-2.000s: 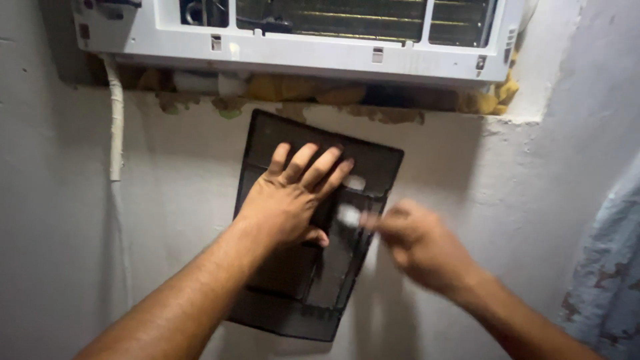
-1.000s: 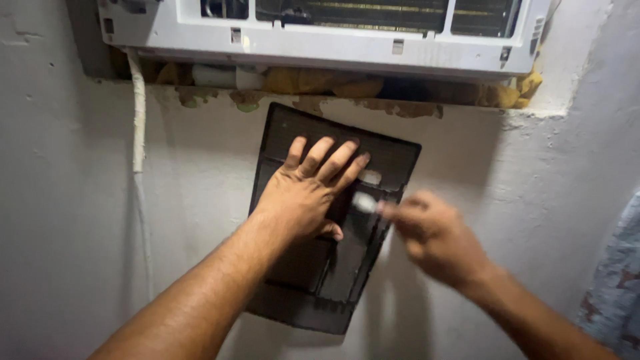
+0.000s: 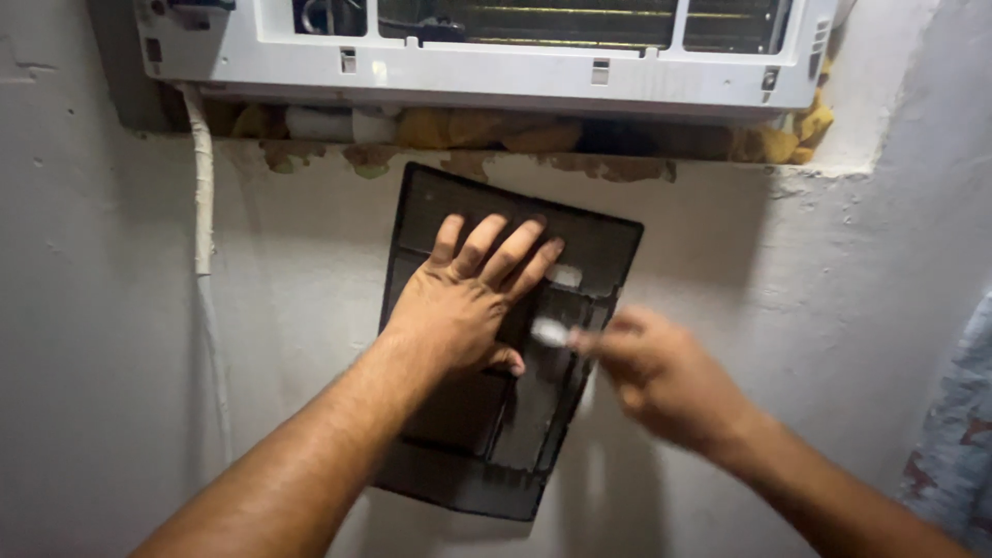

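Observation:
A dark mesh air-conditioner filter [image 3: 535,418] in a black frame lies tilted flat against the wall. My left hand [image 3: 465,302], fingers spread, presses on its upper middle and covers part of the mesh. A small white brush [image 3: 551,332], blurred, is in my right hand [image 3: 659,364], its head over the filter's right half, just right of my left thumb. The exact kind of brush is hard to tell. Above the filter is the white housing of an air conditioner [image 3: 480,66], its front uncovered and the inside partly showing.
Yellow and white stuffing [image 3: 449,128] fills the gap under the air conditioner, above chipped plaster. A wrapped white cable [image 3: 204,186] hangs down the wall [image 3: 736,310] at left. Patterned cloth [image 3: 957,434] shows at the right edge.
My left hand stays pressed on the filter. My right hand and the brush remain over its right half, blurred in every frame; the direction of their motion is not plain.

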